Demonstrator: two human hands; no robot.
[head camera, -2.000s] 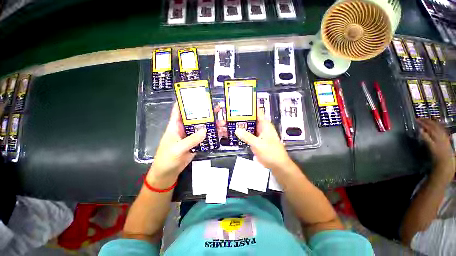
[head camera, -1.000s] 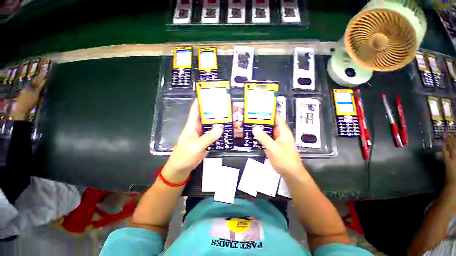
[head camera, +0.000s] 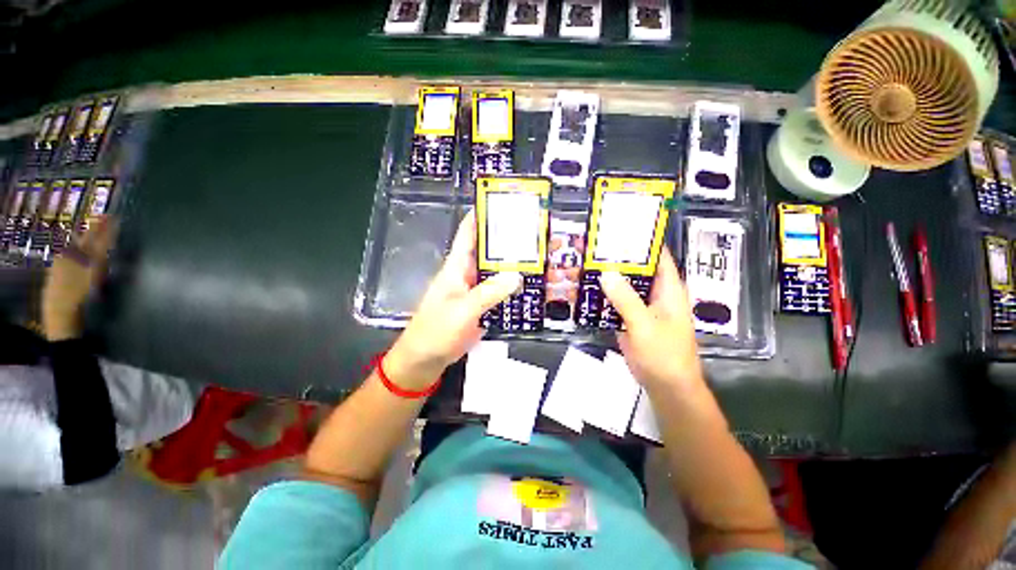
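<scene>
My left hand (head camera: 446, 317) holds a yellow-framed keypad phone (head camera: 514, 228) upright with its screen lit white, thumb on the keypad. My right hand (head camera: 660, 323) holds a second keypad phone (head camera: 627, 228), also lit white, thumb at the top of its keypad. Both are held over the clear phone tray (head camera: 373, 292). In the tray, two phones lie face up at the back left (head camera: 436, 131), and several lie face down, white back up (head camera: 713, 150). Part of the tray is hidden behind my hands and the held phones.
White cards (head camera: 515, 397) lie at the near edge. Right of the tray are a separate keypad phone (head camera: 802, 258), red pens (head camera: 838, 292) and a desk fan (head camera: 891, 102). Other phone trays lie left, right and at the back (head camera: 524, 40). A co-worker's hand (head camera: 74, 284) is at left.
The bench scene has shifted rightward in view. Both phones stay in my hands; the right one now tilts slightly and sits farther from the left one. The left co-worker's hand has moved lower.
</scene>
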